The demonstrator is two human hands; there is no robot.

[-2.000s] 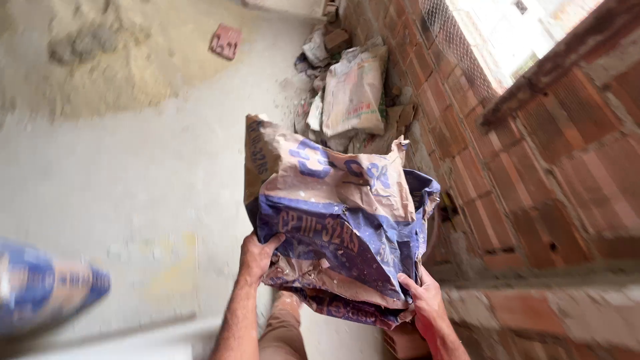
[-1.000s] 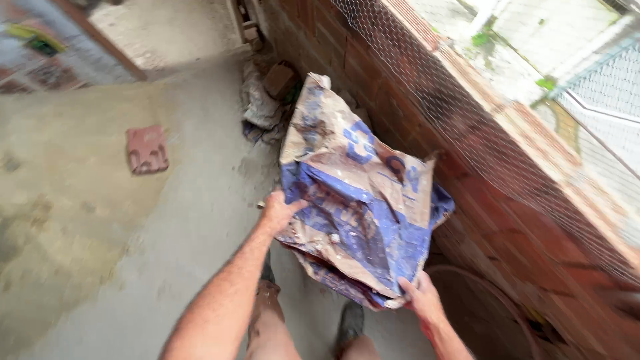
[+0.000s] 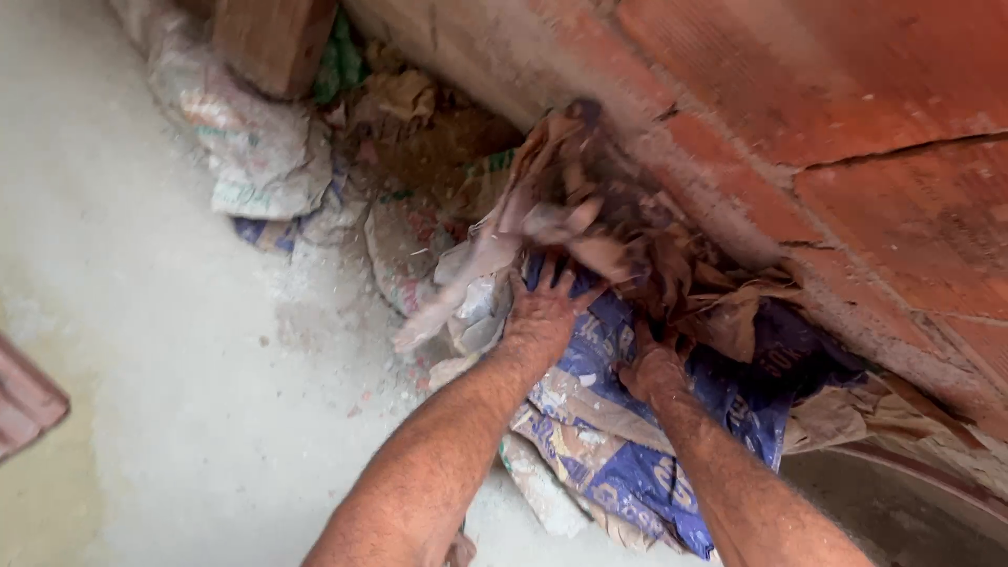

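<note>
A crumpled blue and brown paper cement bag (image 3: 622, 394) lies on a heap of waste against the brick wall. My left hand (image 3: 547, 307) rests on its upper part with the fingers spread. Just right of it, my right hand (image 3: 657, 366) is on the same bag; its fingertips are partly hidden by folds, so its hold is unclear. Torn brown paper (image 3: 583, 197), blurred, rises beyond both hands, close to the wall.
The hollow-brick wall (image 3: 787, 118) runs along the right. Dirty sacks (image 3: 244, 142) and a clay block (image 3: 272, 39) lie at upper left. Part of a ribbed clay piece (image 3: 27, 398) shows at the left edge of the concrete floor (image 3: 197, 354).
The cement bag, held up between both hands earlier, is now down on the heap by the wall. My left hand has let go of its edge and lies spread on it. The view is closer to the heap.
</note>
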